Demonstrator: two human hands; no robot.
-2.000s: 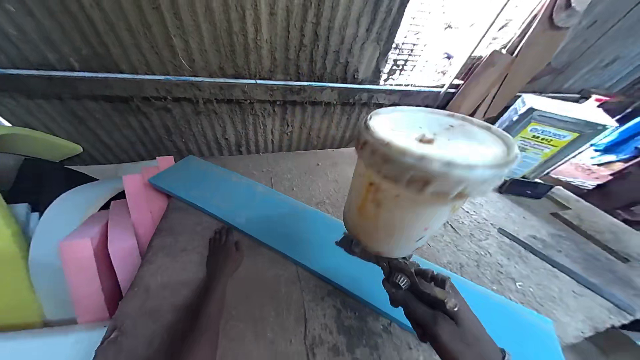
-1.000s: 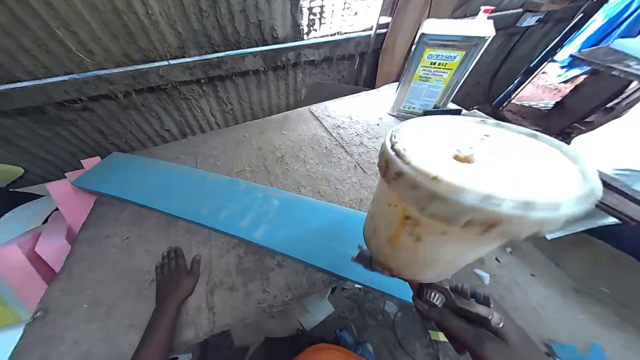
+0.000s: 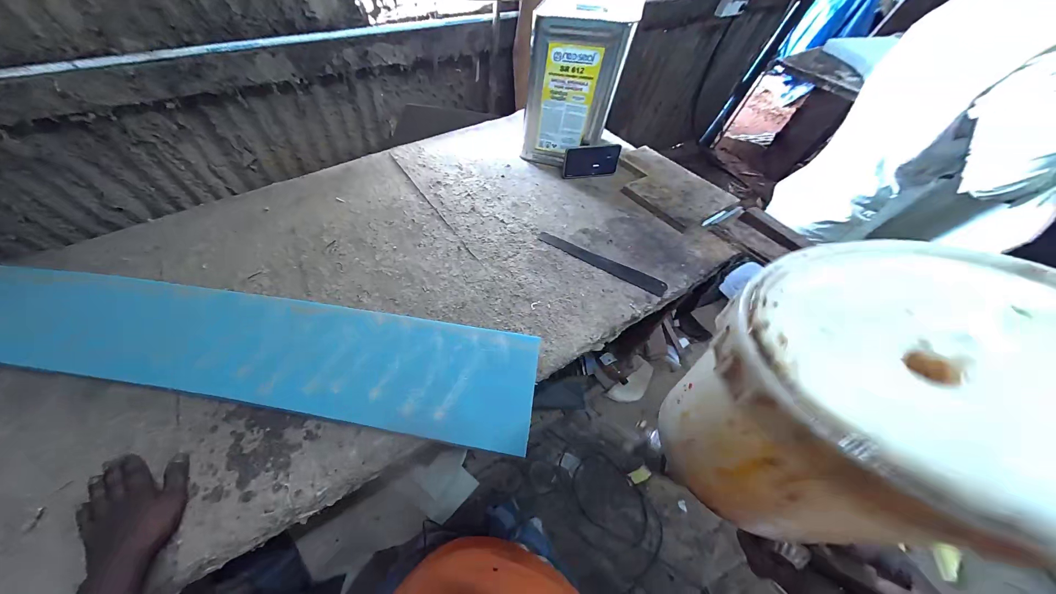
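My left hand rests on the worktable with its fingers apart and nothing in it, near the table's front edge. My right hand, at the lower right, is mostly hidden beneath a stained white plastic cup with a lid that has a brown-stained hole. It grips the spray gun under this cup; the gun's body is largely out of sight. A long blue foam sheet lies across the table, beyond my left hand. Pale diagonal streaks mark the right half of its surface.
An adhesive tin stands at the back corner with a phone leaning by it. A dark flat strip lies near the right table edge. White cloth is at the upper right. Below are an orange rounded object, scraps and a cable.
The view has swung right. Pale streaks now show on the blue sheet, where none were plain two seconds ago. The spray gun has moved right of the sheet's end.
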